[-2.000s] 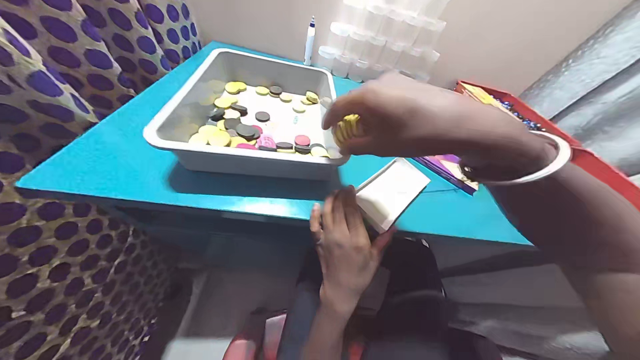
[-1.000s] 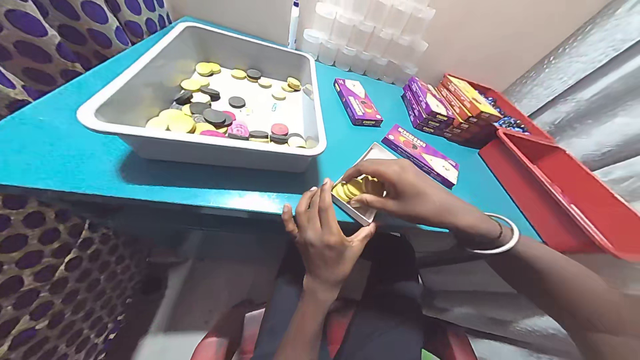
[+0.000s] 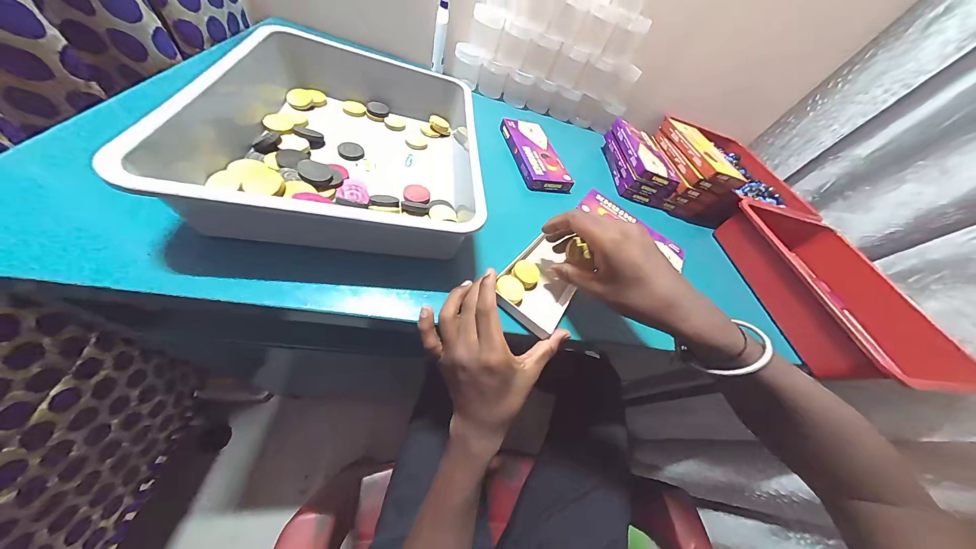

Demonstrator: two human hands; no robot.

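A small white open box tray [image 3: 545, 301] sits at the table's front edge, with two yellow discs [image 3: 525, 273] lying flat at its left end. My left hand [image 3: 484, 354] steadies the tray, thumb at its near corner and fingers along its left side. Over the tray's far right part, my right hand [image 3: 610, 263] grips several yellow discs [image 3: 579, 250] between thumb and fingers. To the left stands a large grey plastic tub [image 3: 320, 221] holding loose yellow, black and red or pink discs [image 3: 263, 181].
Purple printed cartons [image 3: 535, 155] lie behind the small tray, one partly under my right hand. Stacked cartons [image 3: 698, 156] and red plastic bins [image 3: 846, 305] stand at the right. Clear lidded containers [image 3: 545, 65] and a marker pen [image 3: 440, 38] stand along the wall.
My right hand has moved from beside the tub to the small tray, carrying yellow discs. Since a second ago it has shifted toward the tray's far end, and two discs lie uncovered at the left end.
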